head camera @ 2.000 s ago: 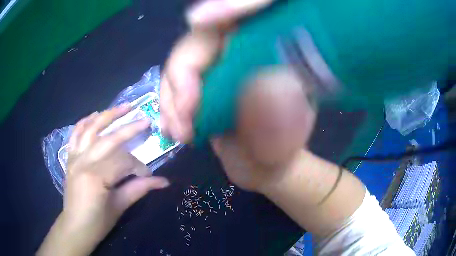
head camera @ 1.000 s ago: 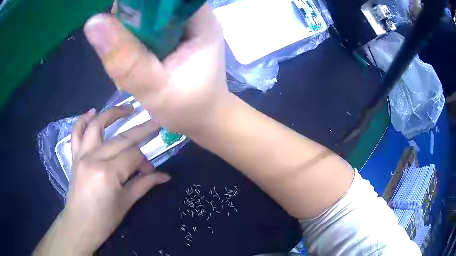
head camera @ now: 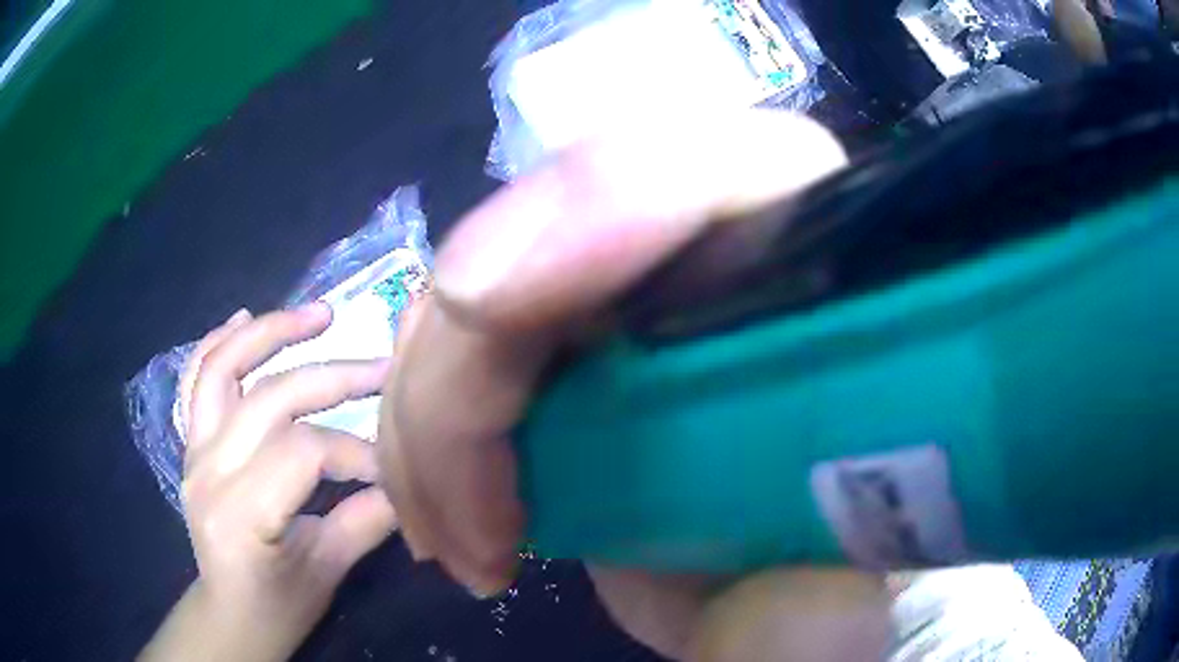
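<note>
My right hand is shut on the electric screwdriver, a thick teal-green body with a dark strip and a small pale label, blurred and filling the right side. Its tip is hidden behind my fingers. My left hand lies spread over a white power bank housing and presses or steadies it. A green circuit board shows at the housing's upper right end. A clear plastic bag lies under and around the housing.
A second white unit in clear film lies at the top centre. Small screws lie on the dark mat, partly hidden by the screwdriver. A silvery metal piece is at the upper right. Striped stacks stand lower right.
The screwdriver has swung back across the right side of the view, as two seconds ago, and covers my forearm and most screws. My left hand remains on the unit with slightly shifted fingers.
</note>
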